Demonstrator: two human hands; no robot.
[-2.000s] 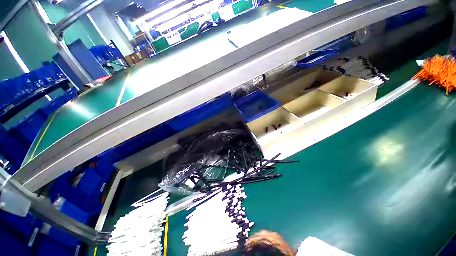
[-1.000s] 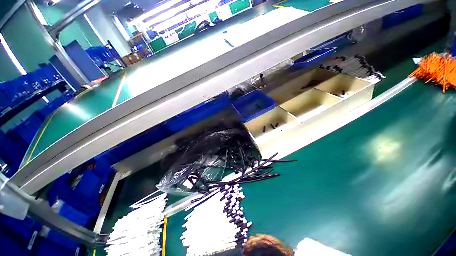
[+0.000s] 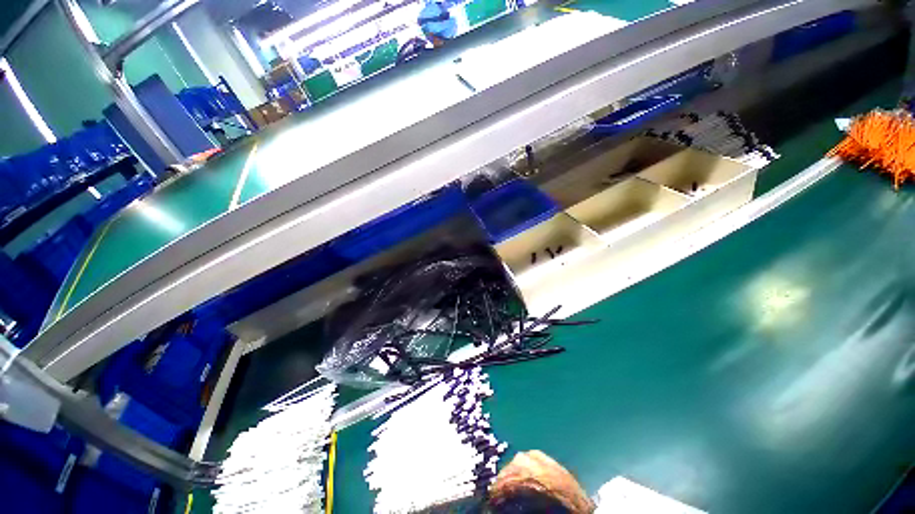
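Note:
Two rows of thin white pieces lie on the green bench at the bottom: one all white (image 3: 276,460), the other (image 3: 426,460) with black ends along its right side. A crumpled clear bag (image 3: 351,351) with black wires (image 3: 477,326) spilling out lies behind them. At the bottom edge, right beside the black ends, is a brownish rounded shape that may be part of a hand, cut off by the frame. I cannot tell which hand it is or whether it holds anything. A white object (image 3: 647,499) of unclear kind is to its right, also cut off.
A cream divided tray (image 3: 627,211) with few dark parts stands behind the bench edge, with a small blue bin (image 3: 514,208) beside it. An orange heap (image 3: 883,146) lies far right. A raised metal-edged line (image 3: 331,206) crosses above. A person's blue cap (image 3: 437,20) shows at the top.
The brownish shape at the bottom edge has risen slightly and looks lighter. A blue-capped person has come into view at the top. The rows and bag are unchanged.

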